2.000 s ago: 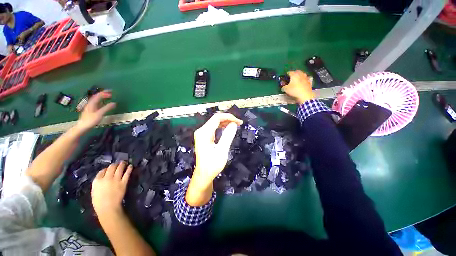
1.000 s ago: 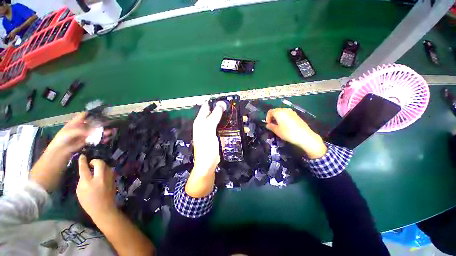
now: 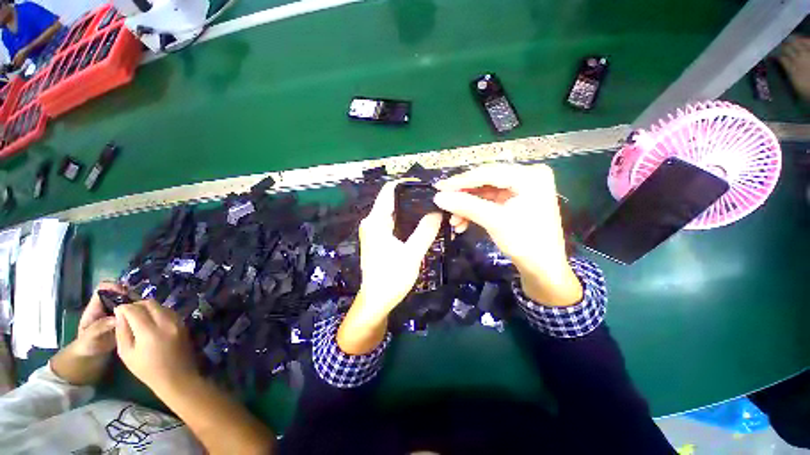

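Note:
A part-built black handset (image 3: pixel 432 264) is held upright over the heap of small black pieces (image 3: pixel 258 275). My left hand (image 3: pixel 391 249) holds it from its left side, with the thumb across its front. My right hand (image 3: pixel 515 222) has its thumb and fingertips pinched at the upper right of the handset. Whether a small black piece is between those fingertips is hidden. The top end of the handset looks dark, and the lower part is partly covered by my left hand.
Several handsets (image 3: pixel 496 103) lie on the green belt beyond the pale strip (image 3: pixel 302 186). A pink fan (image 3: pixel 702 164) with a black smartphone (image 3: pixel 657 211) leaning on it stands right. A neighbour's hands (image 3: pixel 146 342) hold a dark unit at left. Red trays (image 3: pixel 89 67) stand far left.
My right hand has moved left from the heap's right end to the handset's upper end. My left thumb now lies lower on the handset. The belt handsets have shifted left.

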